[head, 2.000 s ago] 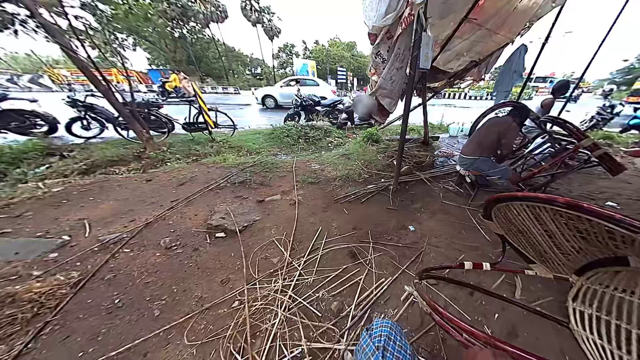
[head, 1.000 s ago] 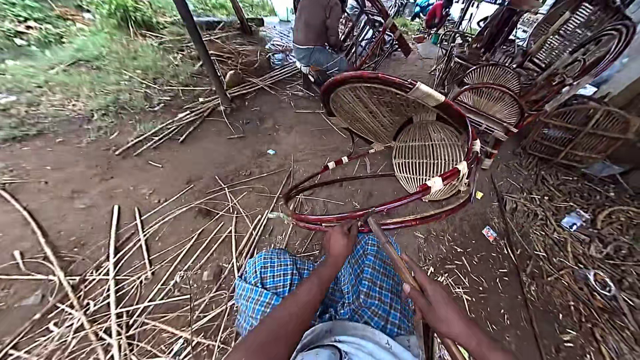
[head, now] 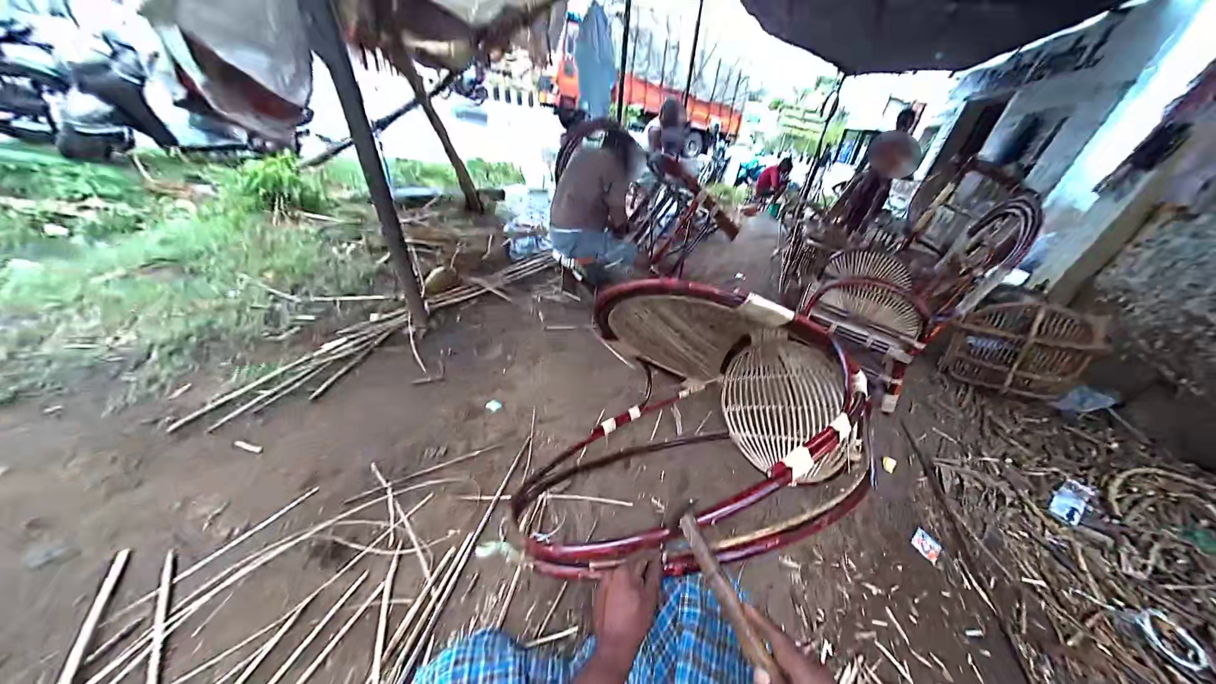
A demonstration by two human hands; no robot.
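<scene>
A cane chair frame [head: 598,549] with dark red glossy hoops and pale bindings lies tilted on the ground before my knees. Its woven round seat [head: 784,404] and oval woven panel [head: 679,332] are farther back. My left hand [head: 627,598] grips the near edge of the lower hoops. My right hand [head: 784,651] is closed around the wooden handle of a hammer-like tool [head: 717,575]; its head end rests at or just above the hoop, close to my left hand. Whether it touches cannot be told.
Loose cane strips [head: 380,589] lie on the dirt at left. A wooden pole [head: 366,152] stands beyond. A seated person [head: 589,204] works ahead; other people are farther off. More cane chairs [head: 869,285], a cane basket-like frame [head: 1026,347] and heaped shavings [head: 1035,503] are at right.
The view has swung from the road toward the chair frame. Since one second ago, the left hand stays on the hoop and the right hand still holds the tool.
</scene>
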